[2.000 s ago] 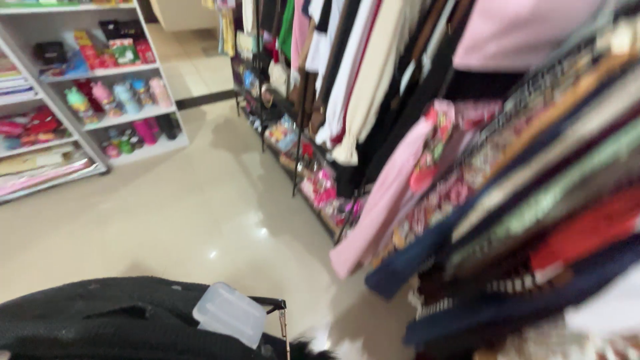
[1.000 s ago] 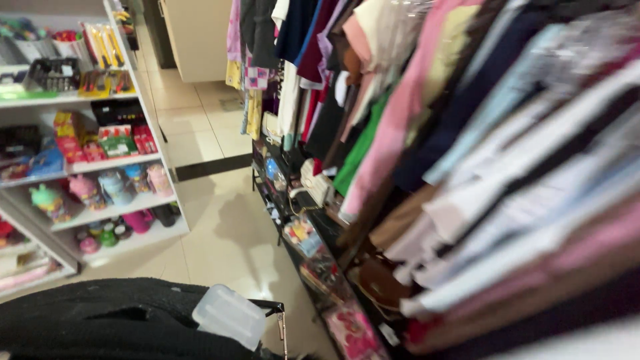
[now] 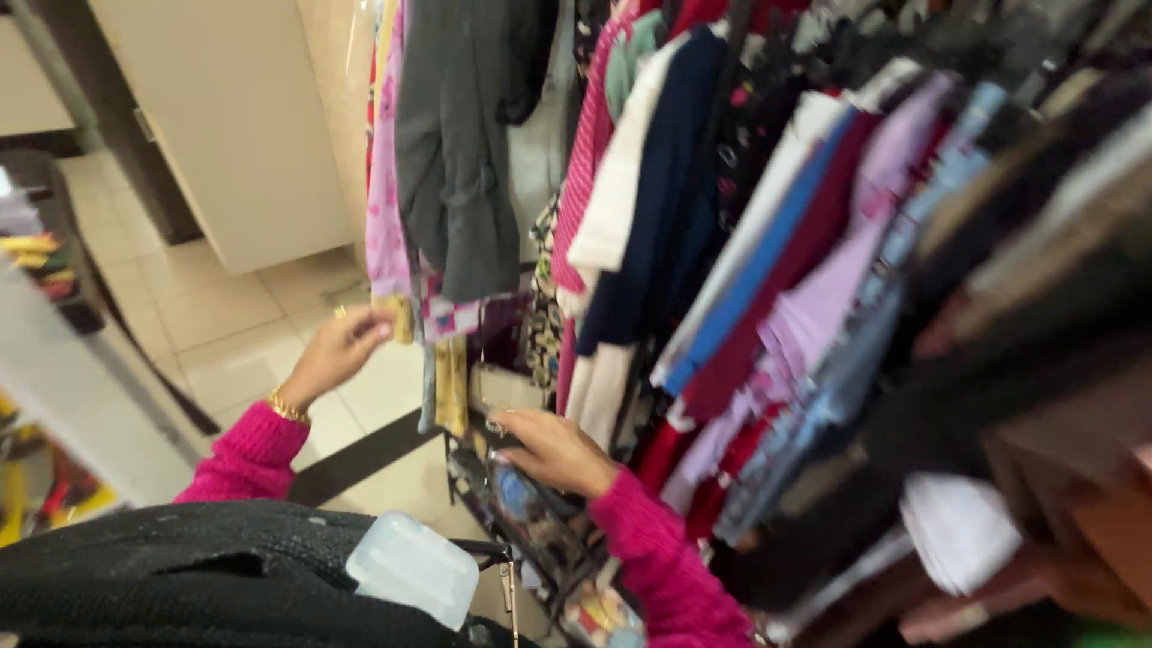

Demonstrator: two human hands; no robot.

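Observation:
My left hand (image 3: 337,353), in a pink knit sleeve with a gold bracelet, is raised left of the clothes rack, its fingertips beside the yellow hem (image 3: 399,317) of a hanging pink garment. Whether it touches the cloth I cannot tell. My right hand (image 3: 556,450) is in front of the lower rack, fingers bent, near hanging pale trousers (image 3: 601,391); nothing held shows clearly. Between and above the hands hangs a dark grey garment (image 3: 461,153). Farther right are a navy garment (image 3: 661,198) and a lilac one (image 3: 823,297).
Packed clothes fill the right side, with low shelves of packaged goods (image 3: 526,499) beneath. A white shelf unit (image 3: 81,387) stands at left, a cream cabinet (image 3: 225,117) behind. Black fabric (image 3: 180,576) and a translucent plastic piece (image 3: 416,567) fill the bottom foreground.
Both my hands have come into view, absent from the two earlier frames. The view has moved closer to the far end of the clothes rack.

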